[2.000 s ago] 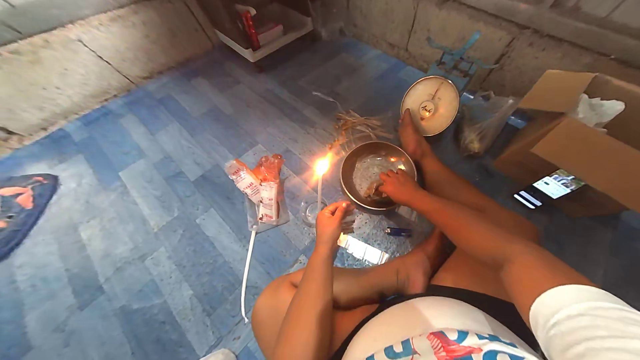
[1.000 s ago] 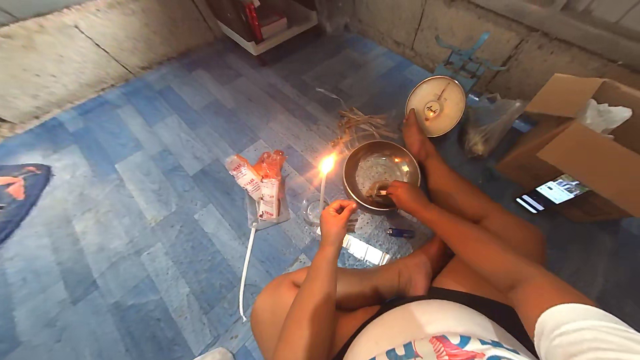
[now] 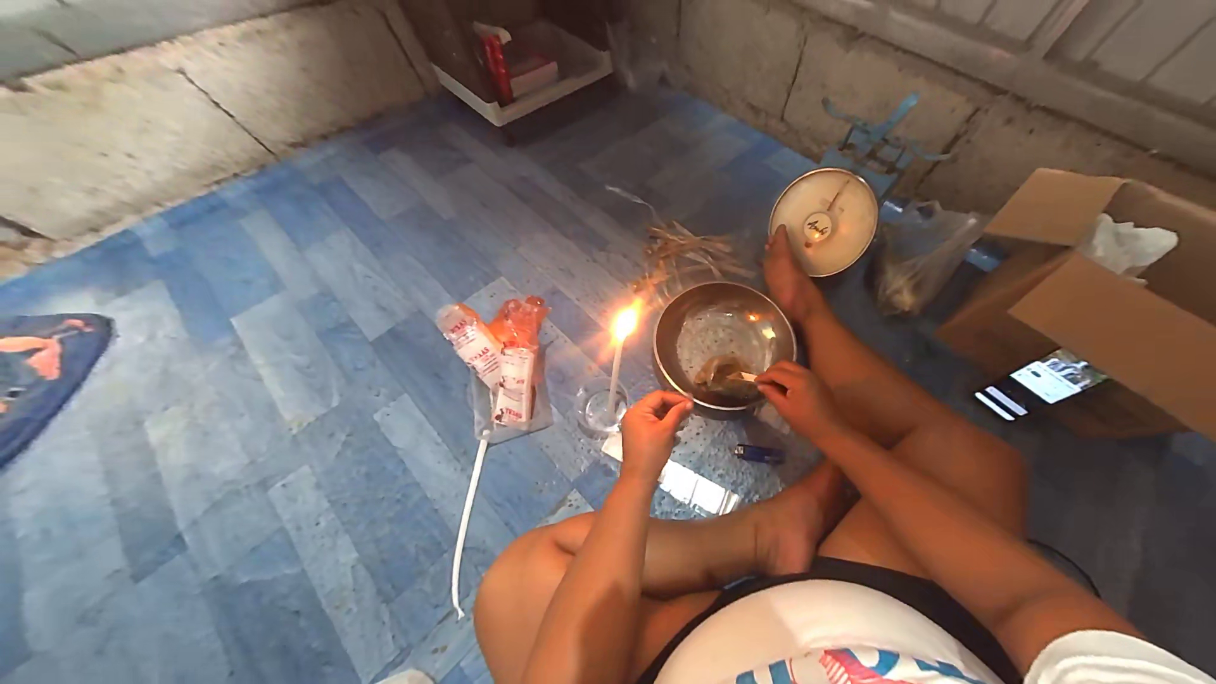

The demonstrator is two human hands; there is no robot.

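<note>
My right hand (image 3: 798, 394) reaches over the near right rim of a metal bowl (image 3: 670, 332), its fingers closed on a small pale stick-like piece. Brownish material (image 3: 719, 372) lies inside the bowl by those fingertips. At the bowl's near left rim is my left hand (image 3: 655, 432), thumb and fingertips pinched together; whether something thin is between them cannot be told. A lit white candle (image 3: 616, 375) stands in a small clear glass holder (image 3: 598, 410) just left of the bowl. Below the bowl a blue lighter (image 3: 760, 454) lies on the floor.
Plastic packets (image 3: 513, 370) lie left of the candle, near a white cord (image 3: 467, 522). Behind the bowl are dry straw-like strips (image 3: 689, 252). A round lid (image 3: 845, 204) leans by my foot. An open cardboard box (image 3: 1130, 304), a lit phone (image 3: 1054, 377) and a plastic bag (image 3: 917, 261) are at right.
My right hand has drawn back from inside the bowl to its near right rim, and a small pale piece now shows at its fingertips. The left hand stays near the candle.
</note>
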